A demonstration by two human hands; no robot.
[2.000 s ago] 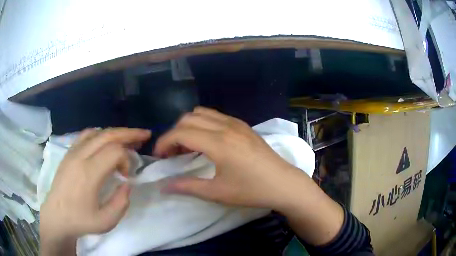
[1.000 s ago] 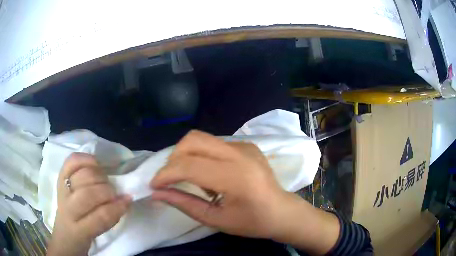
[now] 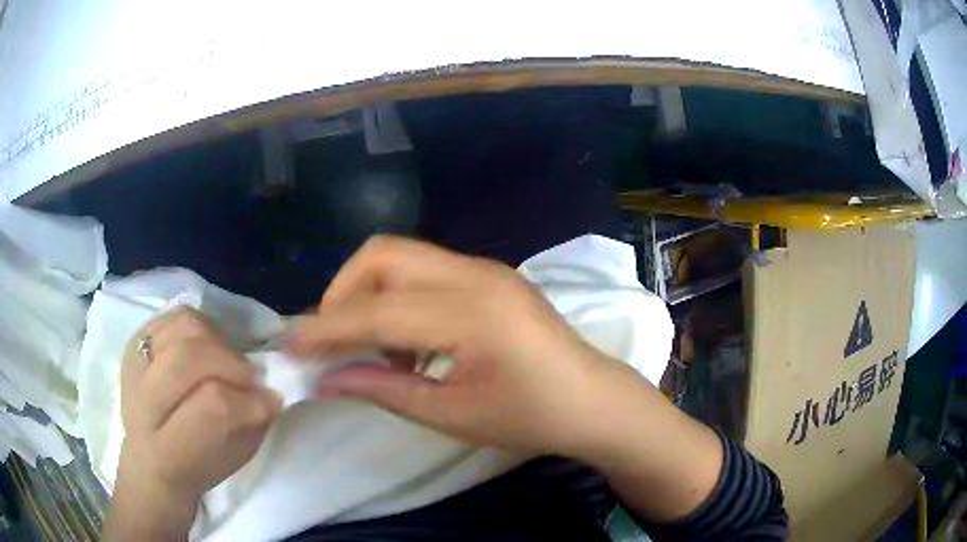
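Observation:
A white garment point(image 3: 361, 476) lies heaped over my dark-clothed lap, below the table edge. My left hand point(image 3: 196, 408), with a ring, is closed on a folded part of the cloth at the left. My right hand point(image 3: 467, 349) is beside it, thumb and fingers around the same white fold, close to my left fingertips. The right fingers are blurred, and whether they grip the cloth or hold a small tool cannot be told.
A white table point(image 3: 445, 32) with a brown edge crosses the top. More white cloth point(image 3: 42, 307) hangs at the far left. A cardboard box point(image 3: 827, 339) with black lettering stands at the right, below a yellow tube frame point(image 3: 838, 211).
Both hands were apart and loose two seconds ago. They came together at the white fold, and my left hand closed on it. Since one second ago, the right fingers have shifted slightly left.

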